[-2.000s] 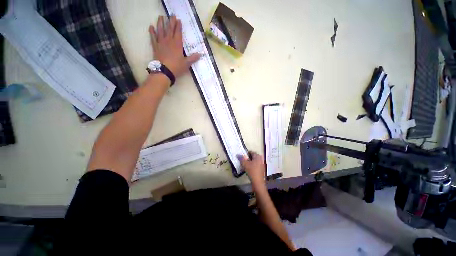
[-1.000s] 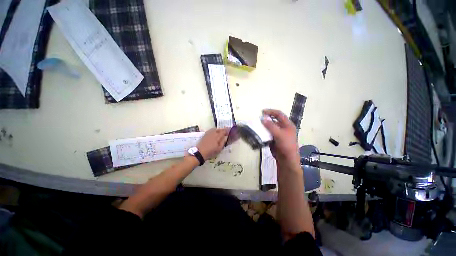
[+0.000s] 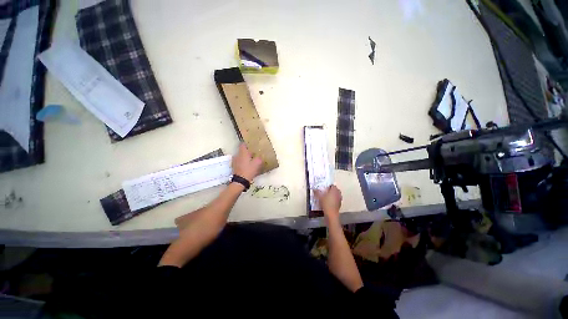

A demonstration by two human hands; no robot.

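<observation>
A tan backing piece (image 3: 248, 118) lies slanted over a dark cloth end (image 3: 229, 75) in the middle of the table. My left hand (image 3: 247, 164) grips its lower end. A narrow white paper pattern (image 3: 318, 152) lies on a dark-edged cloth strip, upright to my view. My right hand (image 3: 328, 199) holds its lower end, with the thumb on the paper. What lies under my fingers is hidden. Another white pattern (image 3: 177, 182) lies on plaid cloth (image 3: 116, 208) to the left of my left hand.
The cutter's base plate (image 3: 378, 182) and machine body (image 3: 492, 152) are at right. A plaid strip (image 3: 345, 128) lies beside the plate. A yellow box (image 3: 258, 57) stands beyond the tan piece. Plaid cloth (image 3: 118, 53) with a pattern (image 3: 93, 90) lies upper left. Scraps (image 3: 380, 240) show below the table edge.
The long white-patterned strip was folded up, and the tan side now shows in its place. My right hand has moved down to the narrow pattern. My left hand stays near the strip's lower end.
</observation>
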